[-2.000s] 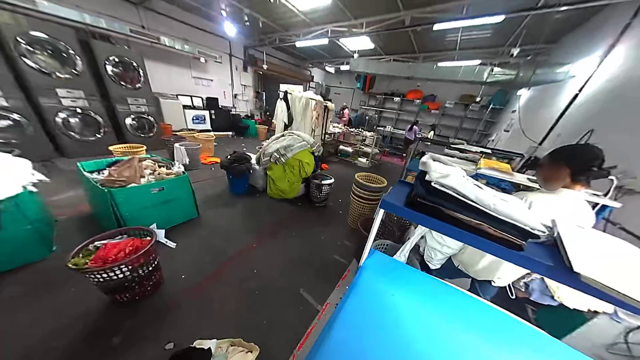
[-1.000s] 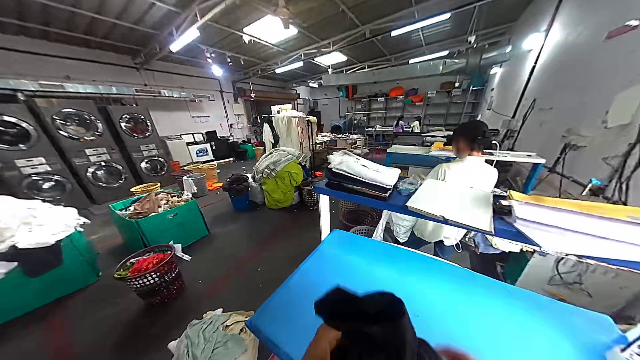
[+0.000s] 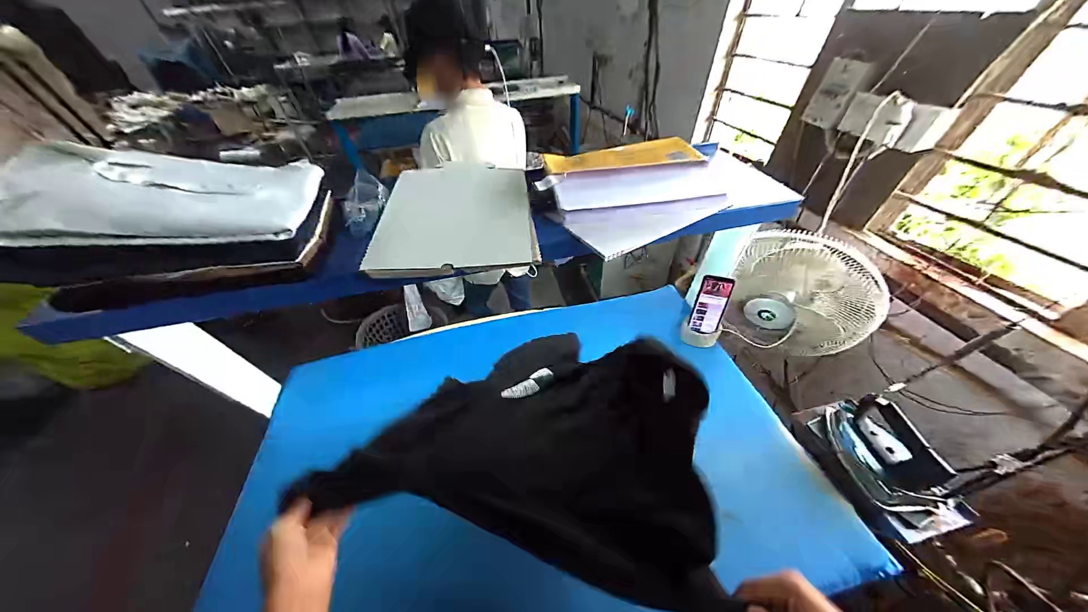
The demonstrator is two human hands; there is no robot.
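A black cloth garment (image 3: 552, 459) with small whitish patches lies partly spread over the blue padded table (image 3: 374, 382). At its left end, my left hand (image 3: 302, 544) pinches a corner of the fabric. My right hand (image 3: 782, 591), at the bottom edge of the view, grips the lower right end. Between the two hands the cloth hangs loosely stretched, and its upper part rests crumpled on the table.
A blue shelf (image 3: 340, 276) behind the table bears folded white cloth (image 3: 153, 195), a grey board (image 3: 455, 221) and a yellow packet (image 3: 625, 157). Right stand a phone (image 3: 711, 306), a fan (image 3: 807, 293) and a clothes iron (image 3: 884, 442). A person (image 3: 476, 127) is beyond the shelf.
The view has swung right and down to the blue table. A dark cloth near the hands a second ago is now spread between both hands over the table.
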